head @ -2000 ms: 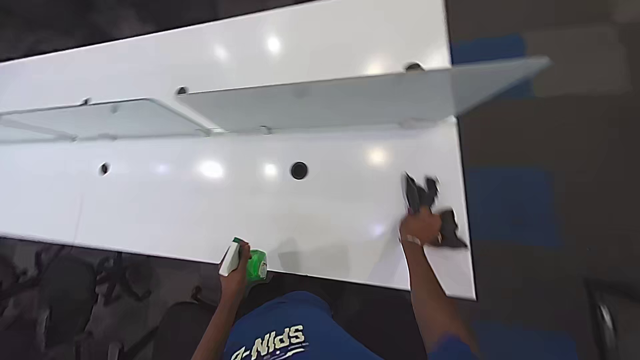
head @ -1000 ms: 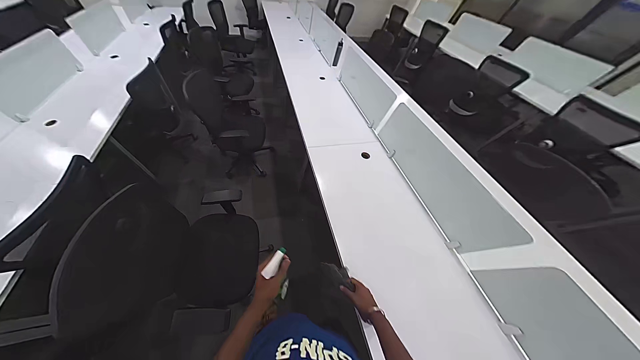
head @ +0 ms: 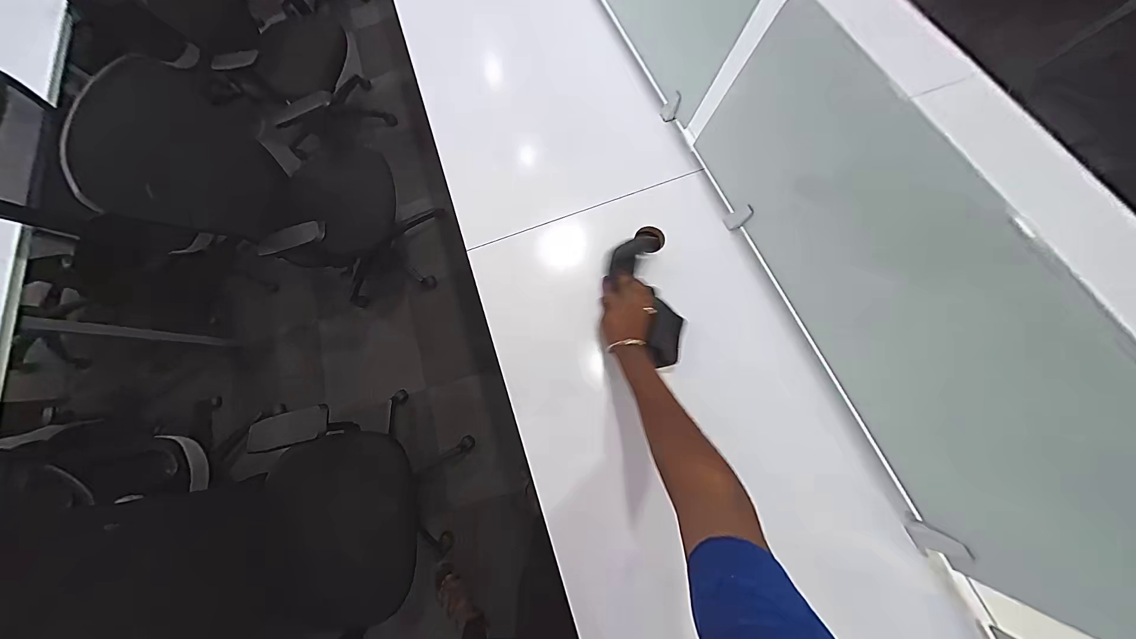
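My right hand (head: 627, 312), with a bracelet at the wrist and a ring, presses a dark cloth (head: 666, 333) onto the white desk top (head: 568, 399). Folds of the cloth stick out ahead of the fingers and to the right of the hand. Just beyond the cloth is a round cable hole (head: 650, 238) in the desk. My left hand (head: 457, 599) shows dimly at the bottom, over the dark floor left of the desk. What it holds cannot be made out.
Frosted partition panels (head: 932, 293) held by clips (head: 738, 216) run along the desk's right side. Several black office chairs (head: 346, 524) stand on the left, close to the desk edge. A seam crosses the desk top beyond the cable hole.
The view has swung down toward the desk. My right hand, at the desk's near edge a second ago, has moved forward over the desk top with the cloth. My left hand is lower in view.
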